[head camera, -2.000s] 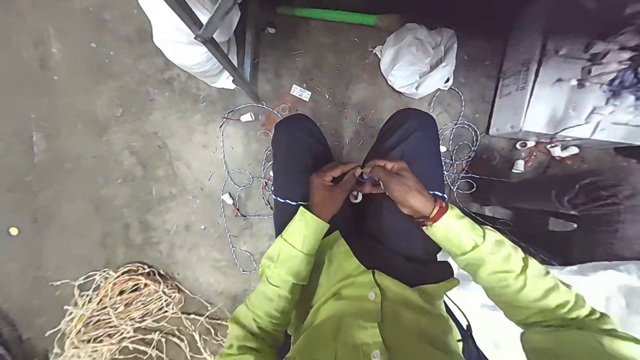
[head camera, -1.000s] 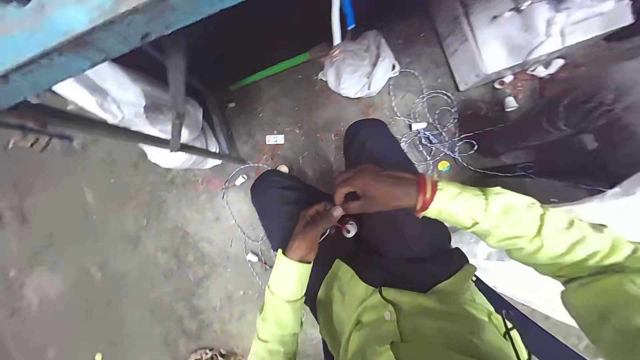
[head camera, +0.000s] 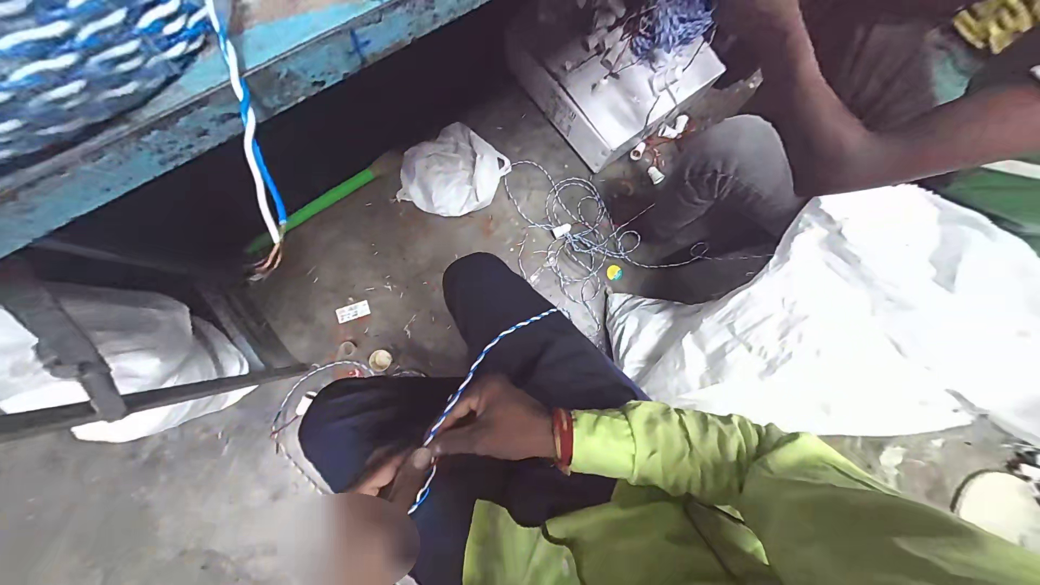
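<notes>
A twisted blue-and-white electrical wire (head camera: 487, 349) runs over my dark trousers and passes through the fingers of both hands. My right hand (head camera: 496, 426), with a red band at the wrist, pinches it above my lap. Close beside it, my left hand (head camera: 390, 479) holds the same wire between thumb and fingers; a blurred patch covers part of this hand. A short end of the wire hangs below the fingertips. Whether a small part is hidden within the fingers, I cannot tell.
A blue bench edge (head camera: 309, 73) bears a wire coil (head camera: 97, 73) with a bare-ended strand hanging down. Tangled wire (head camera: 577, 236) and a white plastic bag (head camera: 451, 171) lie ahead. A co-worker's arm (head camera: 910, 146) and a white sack (head camera: 845, 317) are at right.
The view has swung, bringing the coil and co-worker in. The white round piece seen by my hands earlier no longer shows there; a length of wire now runs up from my fingers.
</notes>
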